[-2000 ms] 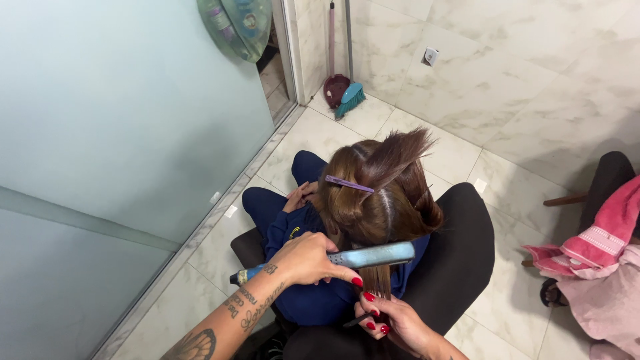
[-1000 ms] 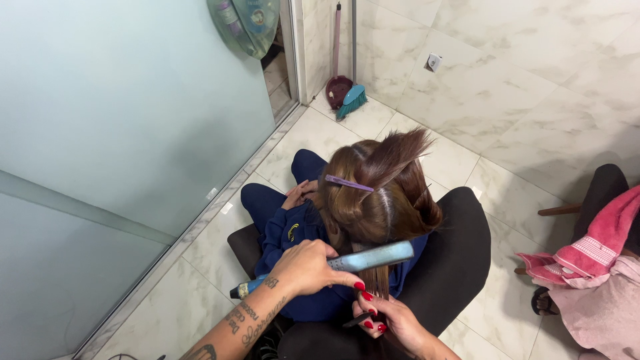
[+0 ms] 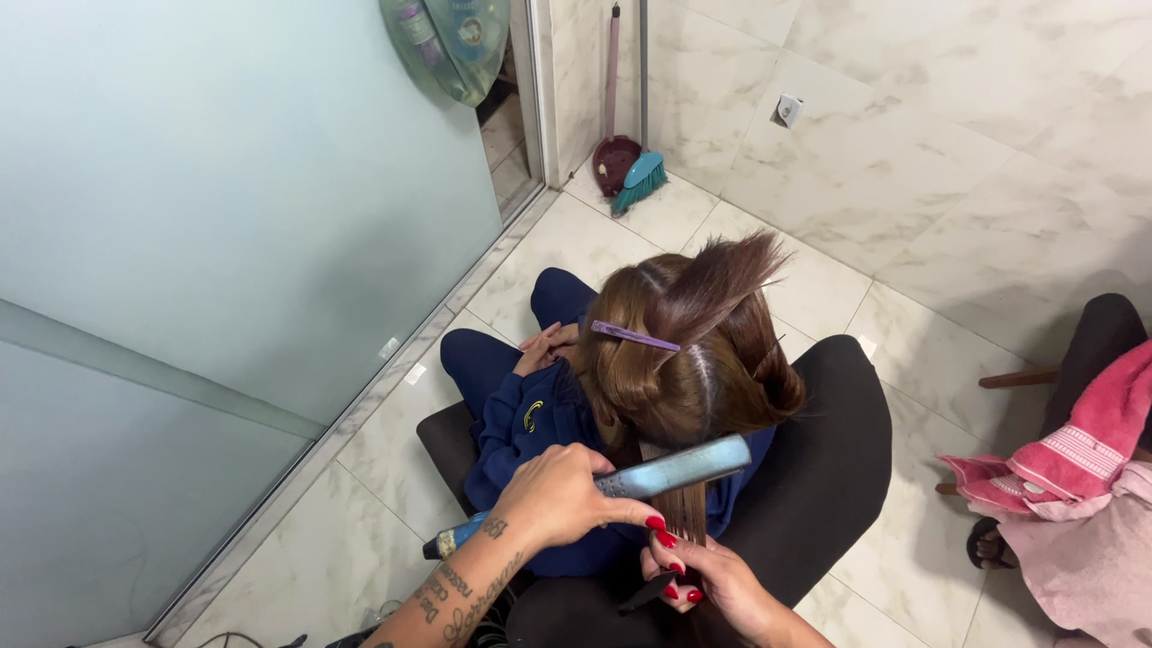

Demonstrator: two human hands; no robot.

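Observation:
My left hand (image 3: 562,495) is closed around a blue hair straightener (image 3: 679,468), whose plates lie across a strand of brown hair close to the head; its thumb reaches toward my other hand. Below the straightener, my right hand (image 3: 697,576) grips a black comb (image 3: 648,594) at the lower part of the strand (image 3: 686,513). The seated person's hair (image 3: 666,369) is parted, and a purple hair clip (image 3: 635,337) holds an upper section that sticks up. Whether the plates press together cannot be seen.
The person in navy clothes sits on a dark chair (image 3: 837,441). A frosted glass door (image 3: 225,225) stands at left. A dustpan (image 3: 616,162) and teal broom (image 3: 641,180) lean in the corner. At right are a pink towel (image 3: 1080,441) and another person's foot (image 3: 990,544).

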